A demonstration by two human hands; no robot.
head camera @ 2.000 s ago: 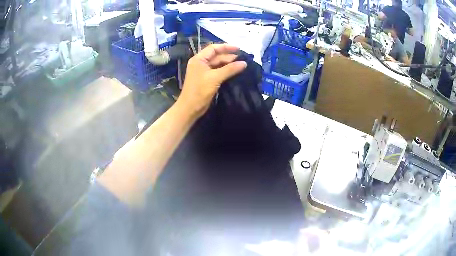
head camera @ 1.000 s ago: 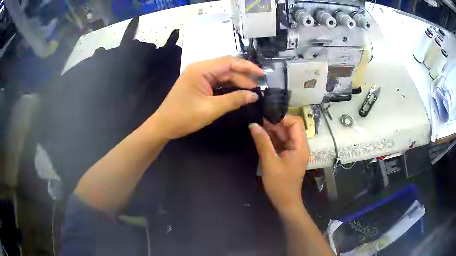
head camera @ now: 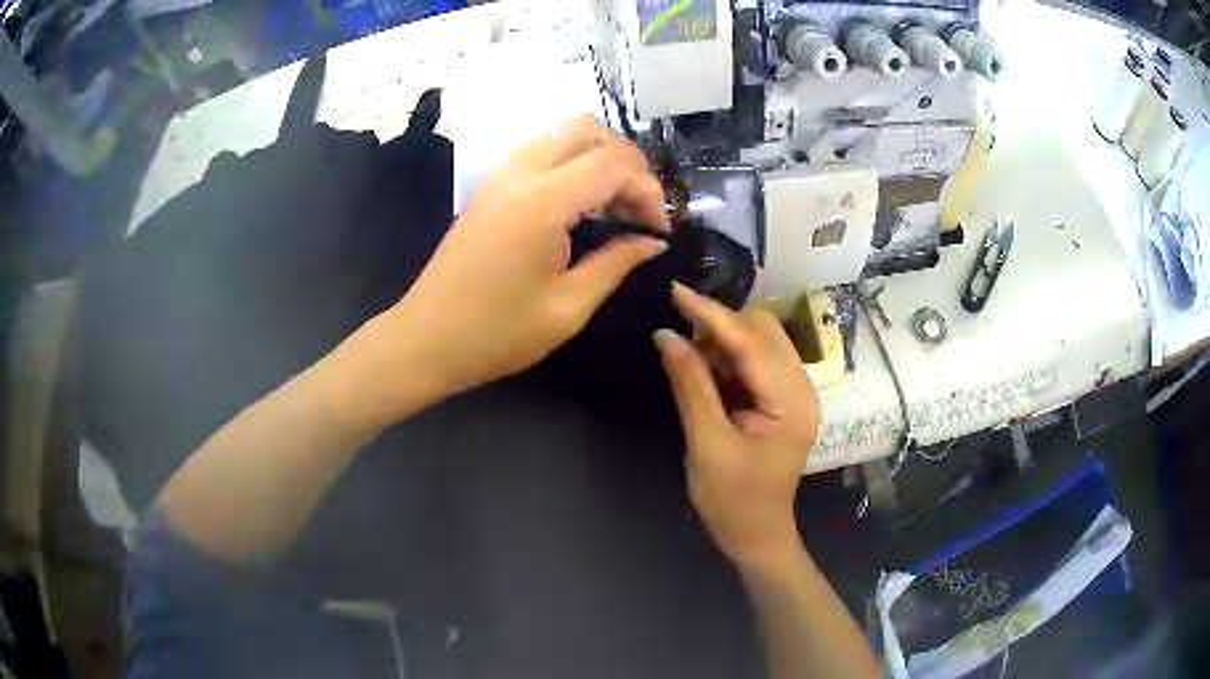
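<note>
A black garment (head camera: pixel 292 265) spreads over the left of the white table and down over my lap. Its edge lies at the needle area of the overlock machine (head camera: pixel 683 53). My left hand (head camera: pixel 531 239) pinches the black cloth between thumb and fingers just left of the presser foot, which is mostly hidden. My right hand (head camera: pixel 750 411) is just below the needle area, thumb and index finger apart, over the black cloth. I see nothing held in it.
Thread snips (head camera: pixel 985 265) and a small metal ring (head camera: pixel 929 325) lie right of the machine. Tension knobs (head camera: pixel 876 51) line its front. A blue scrap bin (head camera: pixel 1022 544) with pale strips stands below the table at right. Thread cones (head camera: pixel 1144 113) stand at far right.
From the carton side, the view has turned to the machine. Over the last second my right thumb and index finger have parted from the cloth edge, and my left hand has shifted slightly left.
</note>
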